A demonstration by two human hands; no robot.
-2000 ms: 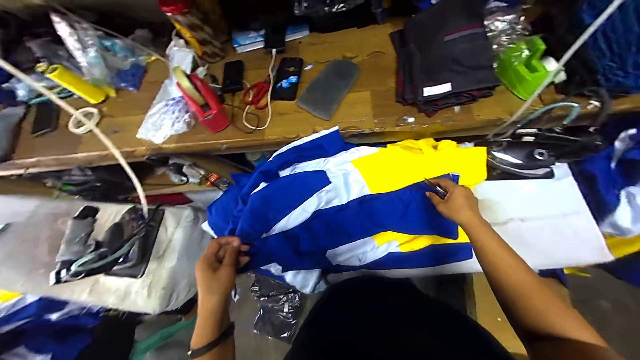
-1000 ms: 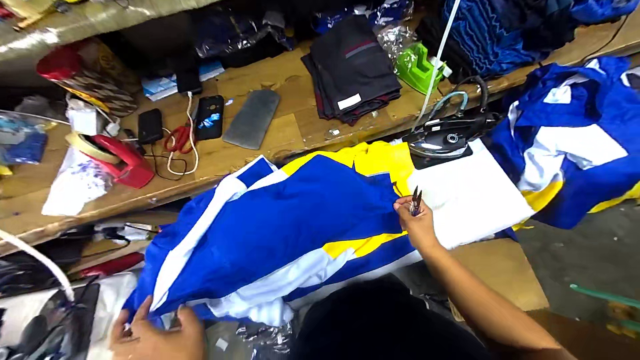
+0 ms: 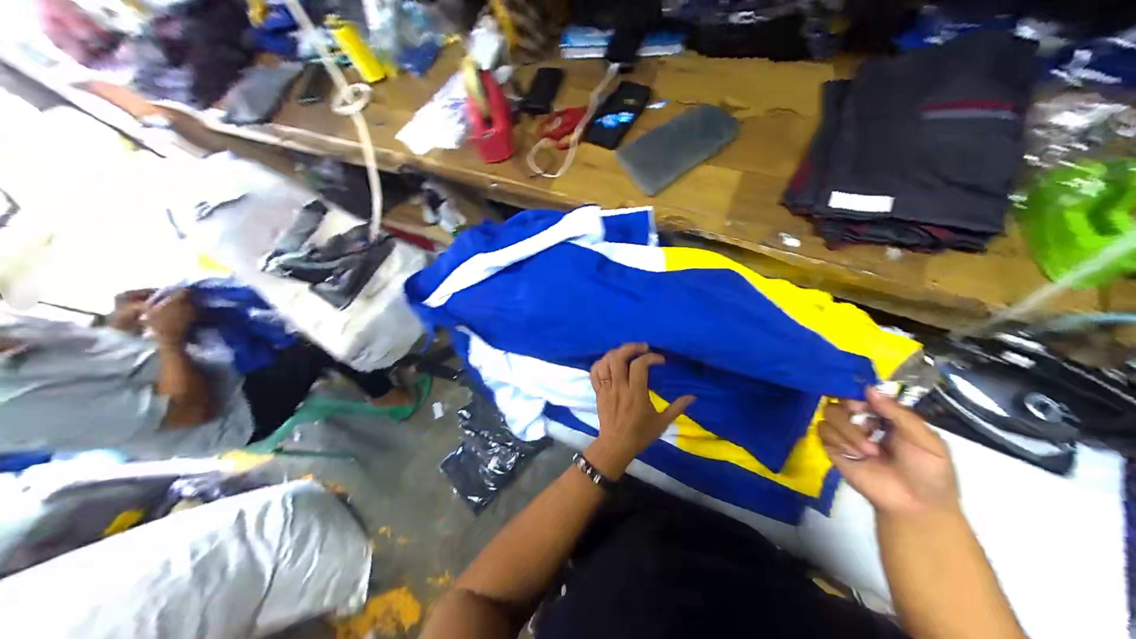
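Observation:
A blue, white and yellow garment [image 3: 639, 302] lies spread over the white-covered work surface. My left hand [image 3: 626, 399], with a bracelet at its wrist, rests on the blue cloth near the middle, fingers apart and holding nothing. At the garment's right end, my right hand [image 3: 887, 439] has thumb and fingers closed at the corner of the blue cloth. Something small and shiny shows between those fingers; it is too blurred to name. Past that hand stands a black clothes iron [image 3: 1003, 399].
A wooden shelf [image 3: 754, 177] runs behind, with folded dark trousers [image 3: 923, 151], a red tape dispenser [image 3: 488, 120], a phone [image 3: 619, 115] and a green tape dispenser [image 3: 1083, 222]. Another person [image 3: 133, 382] sits at the left beside a white-covered board [image 3: 390, 302]. Clear plastic packaging [image 3: 484, 457] lies below.
My left hand has moved from the garment's left end to its middle. My right hand, earlier holding small dark snips, has its fingers at the cloth's right corner. The view has swung left.

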